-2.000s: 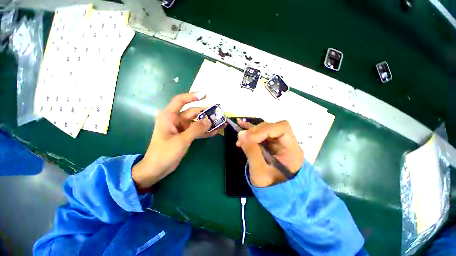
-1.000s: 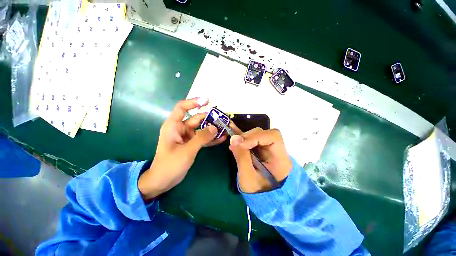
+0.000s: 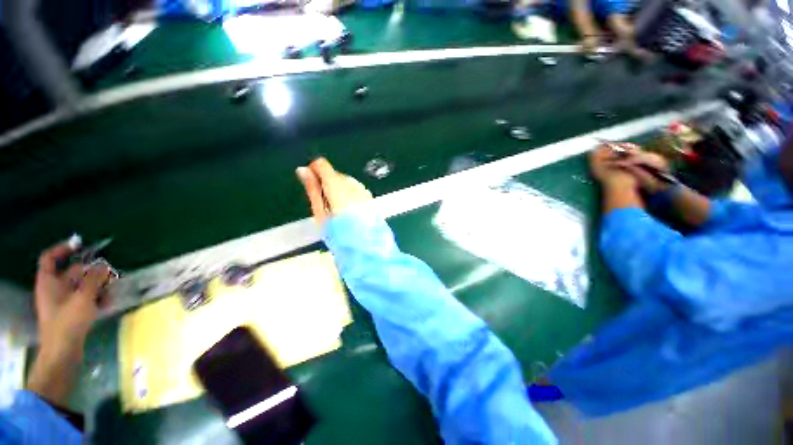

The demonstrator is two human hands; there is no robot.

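My left hand [image 3: 68, 300] is at the far left, blurred, its fingers around a watch housing [image 3: 103, 273]. A thin grey thing like tweezers [image 3: 97, 248] sticks out above its fingers. My right hand [image 3: 332, 189] reaches over the rail above the green line, fingers extended and slightly apart, with nothing visible in it. A loose housing [image 3: 378, 167] lies on the line just right of it. Two more housings, one [image 3: 193, 294] left of the other [image 3: 236, 275], sit at the upper edge of the pale yellow adhesive sheet [image 3: 304, 304].
A black smartphone [image 3: 235, 369] lies over the sheet's lower edge. A pale rail [image 3: 417, 193] crosses the bench. A shiny plastic bag [image 3: 522, 235] lies right of my right sleeve. A worker in blue [image 3: 696, 261] sits at right. More small housings are scattered along the line [image 3: 174, 191].
The view has swung up and to the right. My right hand has left the housing in my left hand and stretched out over the line. My left hand still holds a housing.
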